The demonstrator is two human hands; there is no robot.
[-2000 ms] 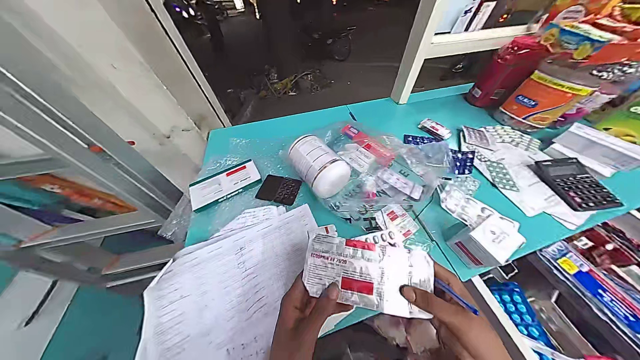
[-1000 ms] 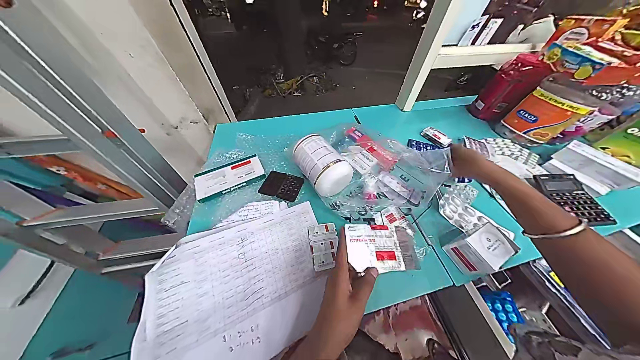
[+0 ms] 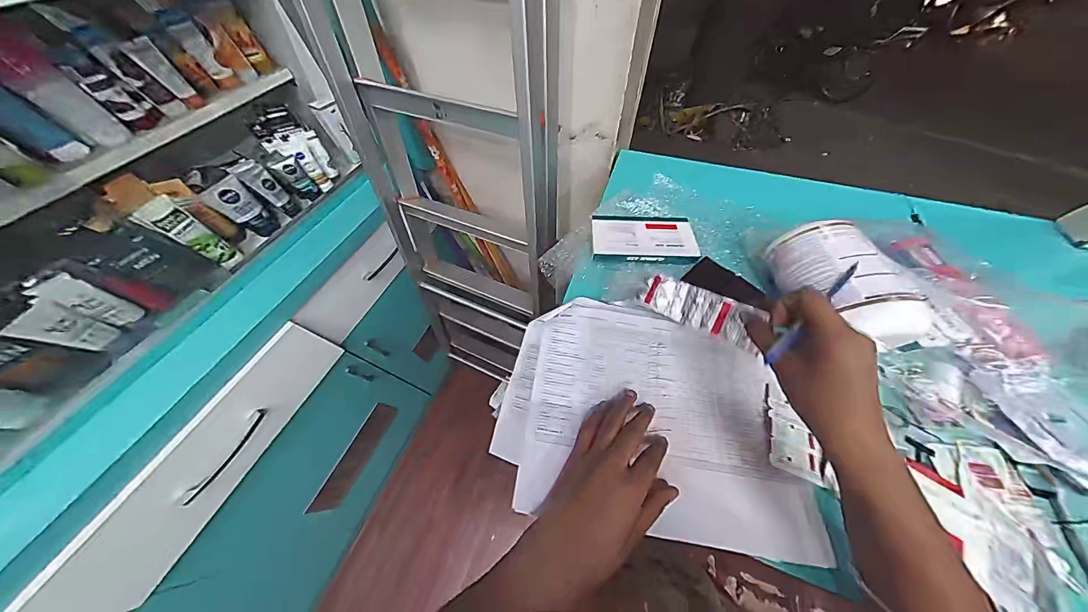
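Observation:
My left hand (image 3: 616, 472) lies with fingers spread on a stack of printed paper sheets (image 3: 705, 399) at the counter's edge. A blue pen (image 3: 784, 344) is gripped in my right hand (image 3: 820, 353), above the right part of the sheets. Just left of that hand, a silver and red blister strip (image 3: 693, 310) rests at the top of the papers; whether my fingers touch it I cannot tell. Under my right wrist, small medicine strips (image 3: 792, 433) lie at the papers' right edge. Behind the hand are a dark flat pack (image 3: 722, 280) and a white plastic jar (image 3: 850, 276) on its side.
A white and green medicine box (image 3: 644, 238) sits on the turquoise counter (image 3: 765, 191). Clear plastic bags and medicine packs (image 3: 986, 340) cover its right side. At left are a metal-framed rack (image 3: 463, 221), drawers (image 3: 280, 459) and shelves with cosmetic tubes (image 3: 242, 204).
The view has swung left. My hands held a medicine strip two seconds ago; now my left hand rests on the sheets and my right, which had reached across the counter, holds a pen over them.

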